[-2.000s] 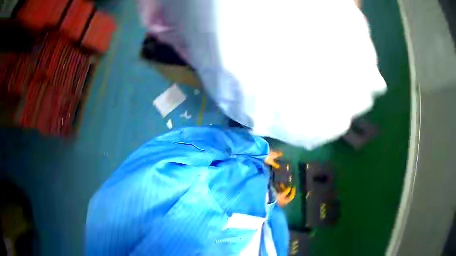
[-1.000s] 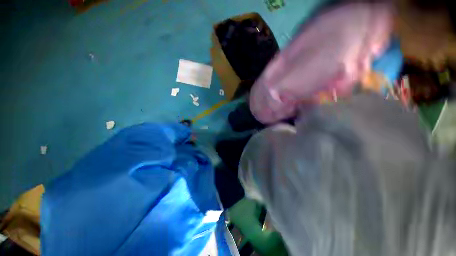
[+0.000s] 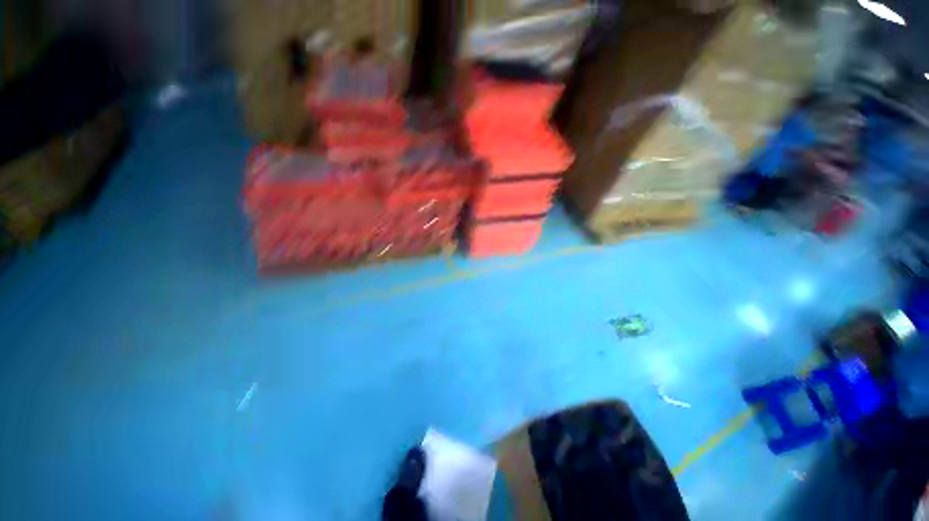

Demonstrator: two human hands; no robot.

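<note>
Neither of my hands is in the picture. Nearest in front of me, at the bottom edge, is an open brown carton with dark, crumpled contents. A white sheet lies left of it on the blue floor. A dark shape, perhaps a shoe, touches the sheet's left side. The picture is blurred, so finer detail cannot be told.
Orange-red trays stand stacked across the floor, with a taller stack beside them. Large cartons stand behind. A blue stool is at the right, near people in blue. A yellow line crosses the floor.
The view has swung away from the bench and the blue smock to the floor and stacked trays. The carton and white sheet now show lower; the hands seen at the bench earlier are gone.
</note>
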